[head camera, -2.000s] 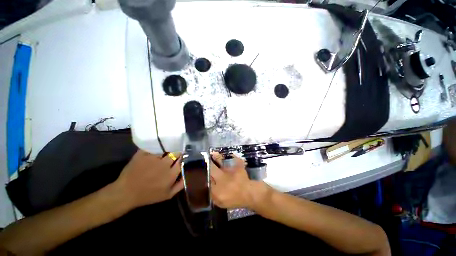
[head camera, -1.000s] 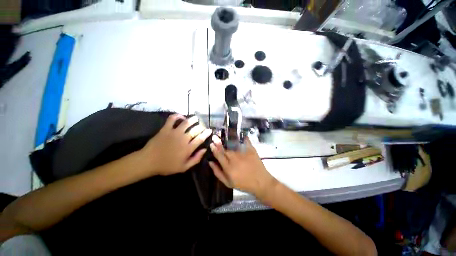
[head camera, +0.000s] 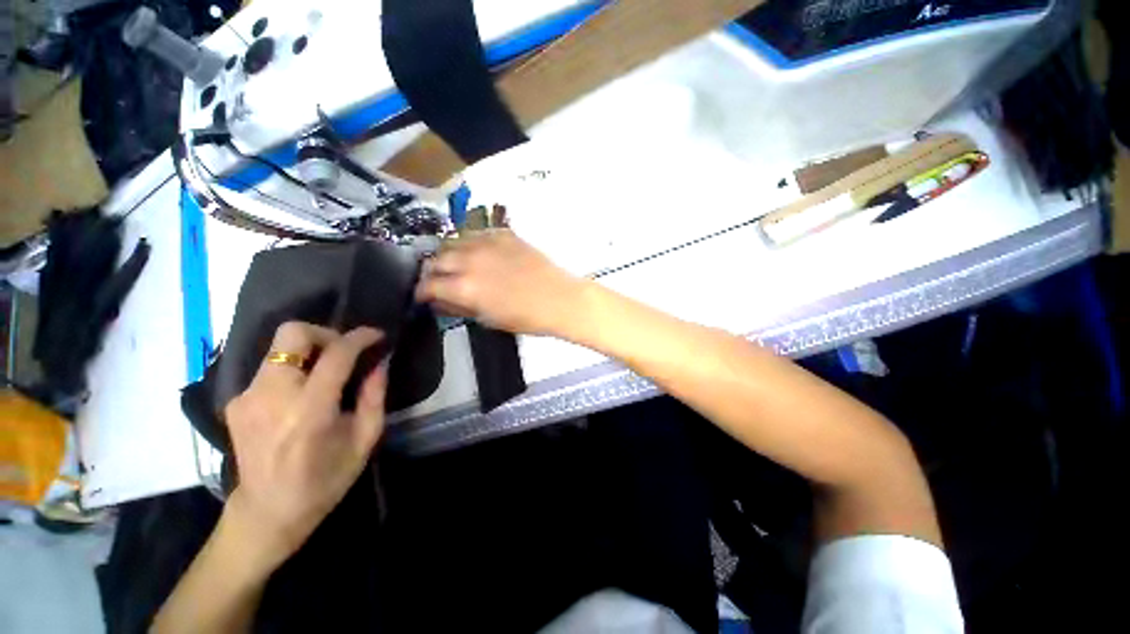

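Note:
A dark grey-brown panel (head camera: 279, 291) of the black garment piece lies at the left end of the sewing machine head (head camera: 359, 74). The presser foot area (head camera: 415, 223) is just above it. My left hand (head camera: 304, 421), with a ring, pinches the cloth between thumb and fingers, left of the needle area. My right hand (head camera: 490, 279) holds the cloth's edge close beside the presser foot; its fingertips are partly hidden. A narrow black strip (head camera: 496, 365) hangs below my right hand over the table's front edge.
A wide black band (head camera: 452, 81) drapes over the head near a tan cardboard strip (head camera: 595, 62). Thread snips (head camera: 929, 186) lie under the arm. The ruler-marked edge (head camera: 793, 334) runs along the front. Dark strips (head camera: 87, 291) lie at the left, others (head camera: 1059, 118) at the right.
The view has swung right and tilted, showing the machine arm's side. My left hand has moved back from the needle area towards me and now pinches the cloth. The black strip now shows below my right hand.

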